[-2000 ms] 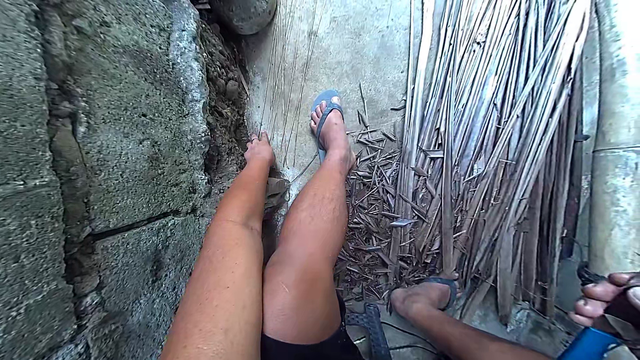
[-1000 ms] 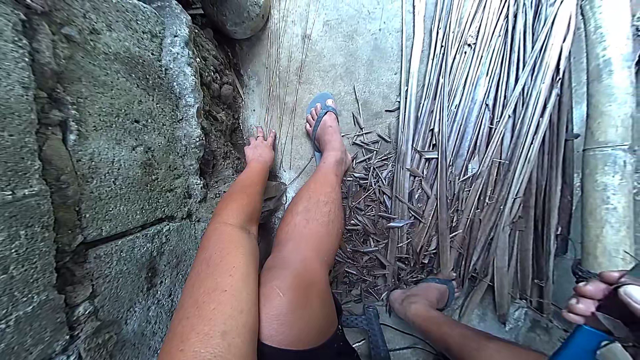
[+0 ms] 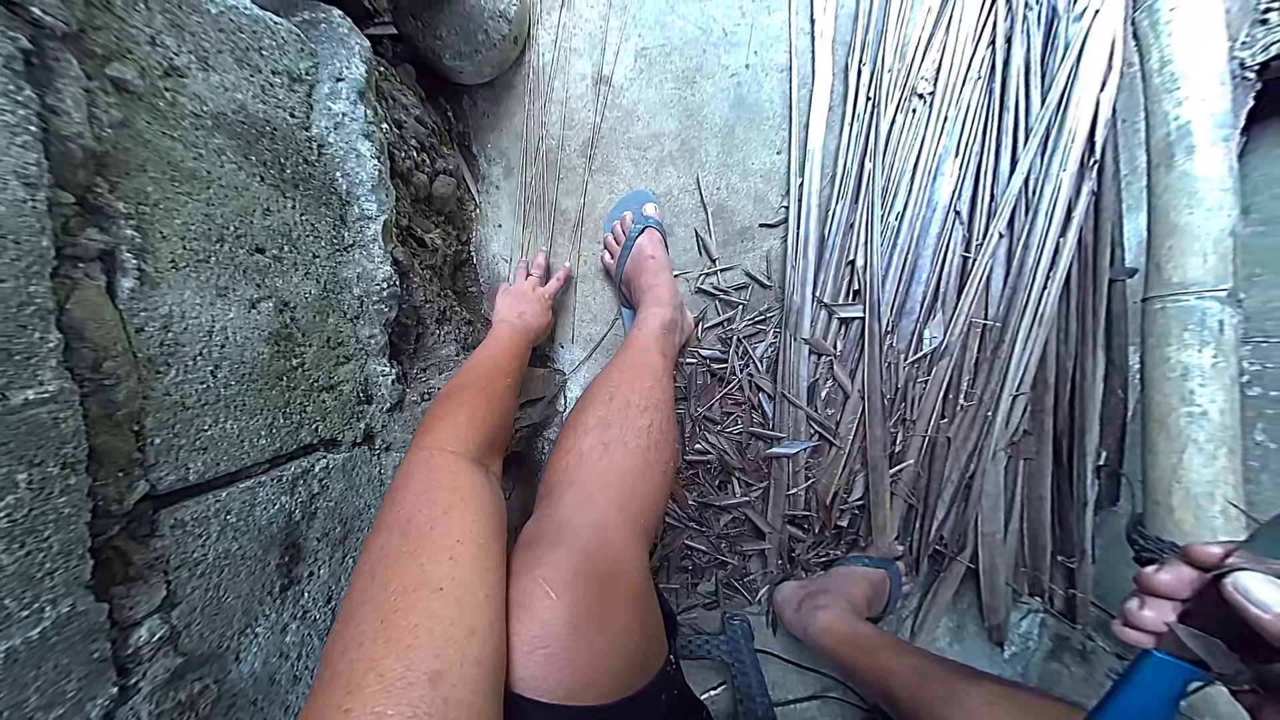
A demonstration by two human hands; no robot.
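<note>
My left hand [image 3: 528, 302] is palm down on the concrete floor beside the stone wall, its fingers apart over the lower ends of several long thin plant ribs [image 3: 556, 130]. It wears a ring and grips nothing that I can see. At the right edge my right hand [image 3: 1180, 597], partly cut off, has its fingers closed around a dark, thin object [image 3: 1225, 615]. Just below these fingers is a blue object [image 3: 1150, 685], perhaps a tool handle; its full shape and the hold on it are hidden. Long dry palm leaflets [image 3: 960, 250] lie in a large pile between the hands.
A rough stone block wall [image 3: 250, 230] stands at left, with a rounded grey object [image 3: 465, 35] at its far end. My feet wear blue flip-flops [image 3: 628, 205]. Leaf scraps [image 3: 730, 420] litter the floor. A bamboo pole [image 3: 1190, 250] runs along the right; dark cords [image 3: 815, 680] lie below.
My left hand's fingers, closer together two seconds ago, are spread over the thin ribs. My right hand remains at the right edge with the dark object.
</note>
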